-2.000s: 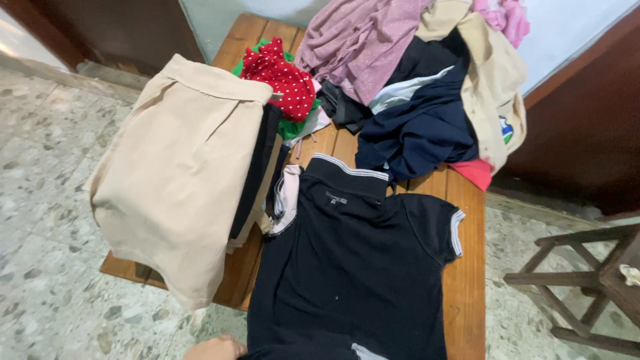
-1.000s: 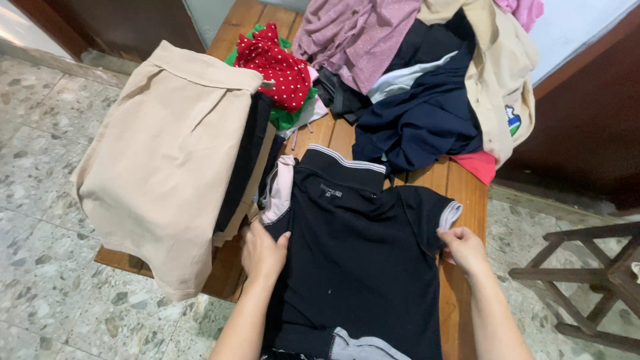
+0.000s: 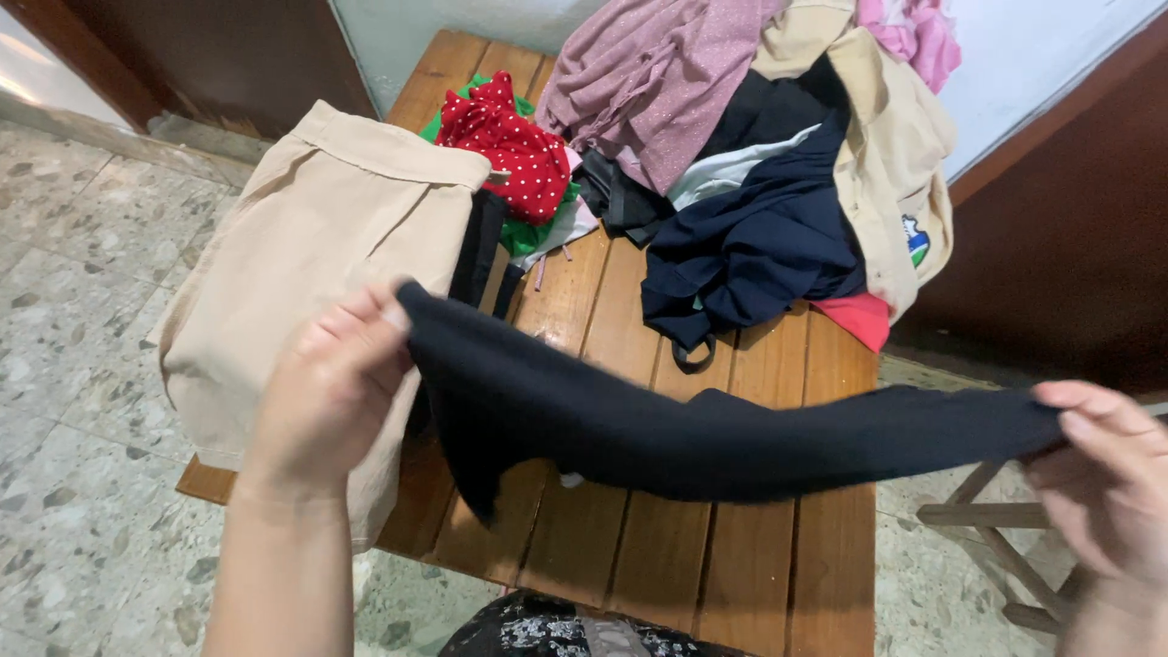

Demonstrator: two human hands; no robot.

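Observation:
A black garment (image 3: 639, 429) hangs stretched between my two hands above the slatted wooden table (image 3: 584, 547), slightly blurred. My left hand (image 3: 338, 383) pinches its left end, in front of a beige garment with a waistband (image 3: 365, 201) that drapes over the table's left side. At the right, my right hand (image 3: 1104, 465) pinches the other end, beyond the table's right edge. Dark folded cloth (image 3: 479, 237) shows under the beige garment. The black garment's collar and sleeves cannot be made out.
Behind lie a red polka-dot cloth (image 3: 511, 155), a pink garment (image 3: 648, 91), a dark navy garment (image 3: 757, 237), a beige shirt (image 3: 885, 164) and a coral-red cloth (image 3: 858, 319). A wooden stool (image 3: 995, 520) stands on the floor at the right. Walls rise behind the table.
The black short-sleeved shirt lay flat on the table with my hands at its sides a second ago. A black garment is now held up off the table, stretched sideways between both hands.

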